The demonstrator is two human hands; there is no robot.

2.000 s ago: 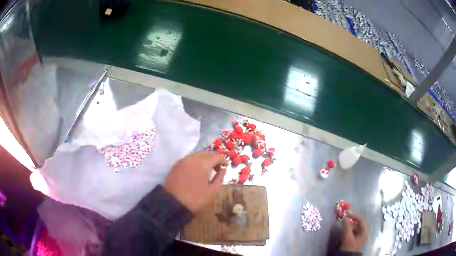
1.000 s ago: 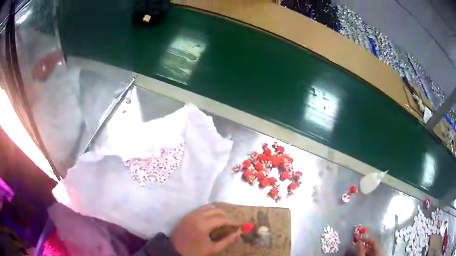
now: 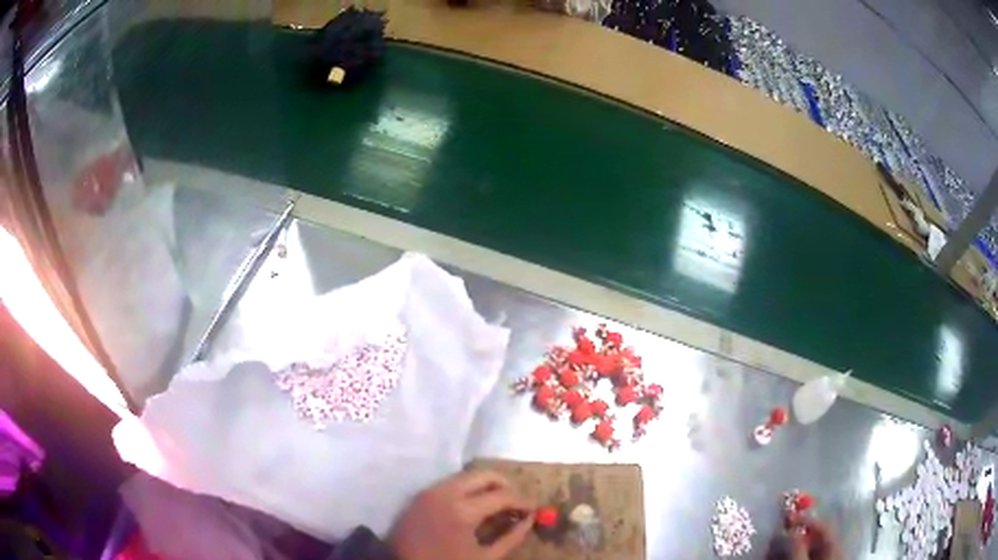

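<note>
My left hand (image 3: 465, 518) is over the left part of the brown work board (image 3: 615, 492), its fingertips on a red figure piece (image 3: 545, 516) beside the pale glue dab (image 3: 583, 512). My right hand (image 3: 808, 544) is at the bottom edge, partly cut off and blurred, with its fingertips at another red figure piece (image 3: 800, 503); whether it grips it is unclear. A pile of red figure pieces (image 3: 591, 377) lies behind the board. Small patterned parts (image 3: 346, 380) lie on the crumpled white sheet (image 3: 438, 328), and a smaller heap (image 3: 731, 526) lies right of the board.
A white glue bottle (image 3: 816, 397) lies at the bench's far edge beside a red-and-white sample figure (image 3: 770, 426). White discs (image 3: 919, 492) spread at the far right. A thin metal rod (image 3: 246, 273) lies at left. The green conveyor belt (image 3: 525, 186) runs behind, with a dark object (image 3: 350, 44) on it.
My left hand has moved from the red pile down to the board and now has a red piece near the glue dab. My right hand stays by the right-hand red piece. The camera view has shifted.
</note>
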